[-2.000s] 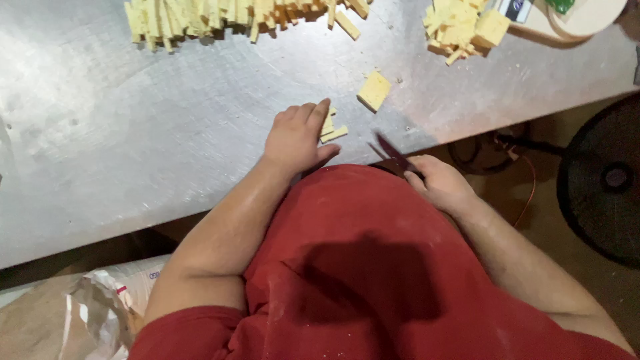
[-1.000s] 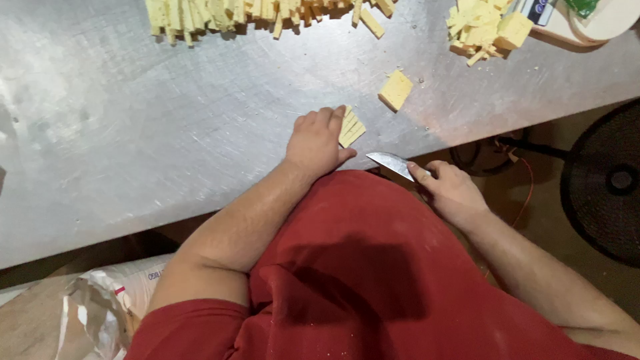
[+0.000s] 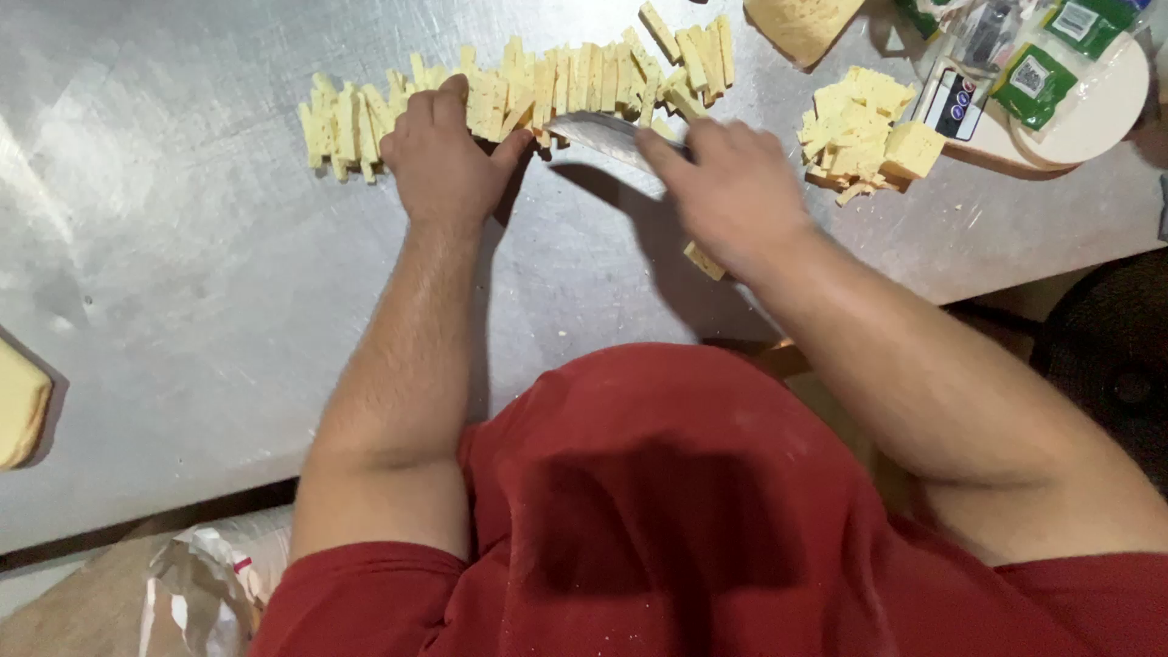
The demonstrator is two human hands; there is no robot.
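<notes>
A long row of pale yellow cheese sticks (image 3: 589, 78) lies across the metal table. My left hand (image 3: 449, 160) rests at the near side of the row, fingers on the sticks and thumb pointing right; whether it grips any is hard to tell. My right hand (image 3: 735, 187) holds a knife (image 3: 607, 137) by its handle, the blade pointing left with its tip at the row's near edge. A cheese block (image 3: 704, 261) shows partly from under my right wrist. Right of the row is a pile of cheese pieces (image 3: 853, 123) with a thicker chunk (image 3: 912, 149) beside it.
A round white board (image 3: 1109, 100) at the upper right bears green-and-clear plastic packaging (image 3: 1036, 87). A larger cheese piece (image 3: 803, 26) lies at the top, another yellow piece (image 3: 20, 401) at the left edge. A black fan (image 3: 1109, 365) stands beyond the metal table's (image 3: 228, 301) right edge.
Both hands have moved forward from the table's near edge to the row of sticks, the knife still in my right hand. The cut sticks are no longer seen where my left hand was.
</notes>
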